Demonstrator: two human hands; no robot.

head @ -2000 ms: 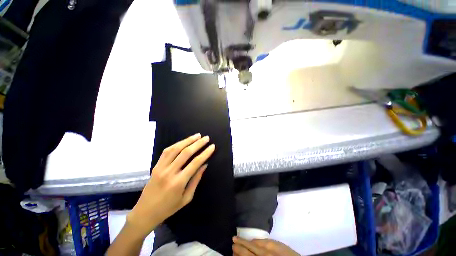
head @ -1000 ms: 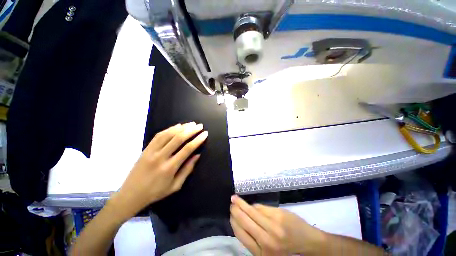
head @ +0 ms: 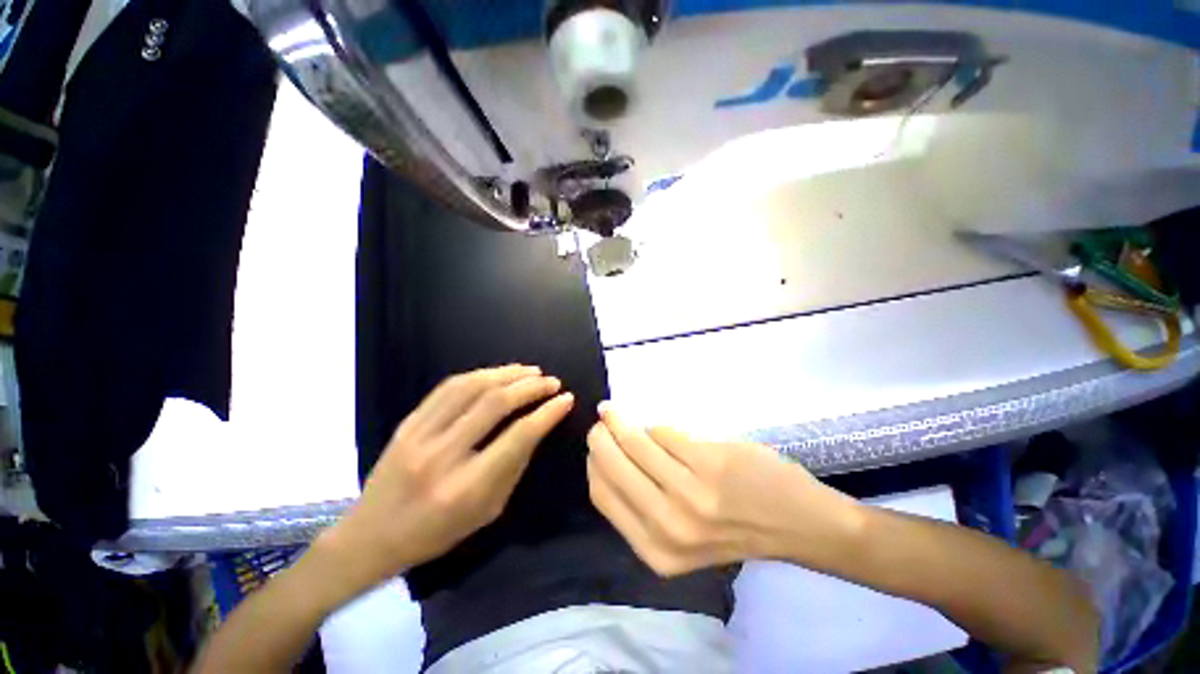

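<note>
A long black cut panel (head: 461, 290) runs from under the machine head over the table's front edge onto my lap. Its right edge is in line with the presser foot (head: 569, 242). My left hand (head: 461, 454) lies on the panel with its fingers together, pressing it flat. My right hand (head: 678, 494) pinches the panel's right edge between thumb and fingertips, just in front of the needle area. The two hands' fingertips are close but apart. The panel's far end is hidden behind the machine head (head: 737, 79).
Larger black panels (head: 145, 263) lie at the left of the table. Snips with yellow and green handles (head: 1119, 329) lie at the right. The taped front edge (head: 921, 435) curves across. Blue baskets (head: 1007, 527) stand below, one with clear bags (head: 1105, 553).
My right hand has moved from the lap up to the panel's edge near the needle. My left hand stays flat on the panel. The panel's far end has passed behind the machine head as the view shifted.
</note>
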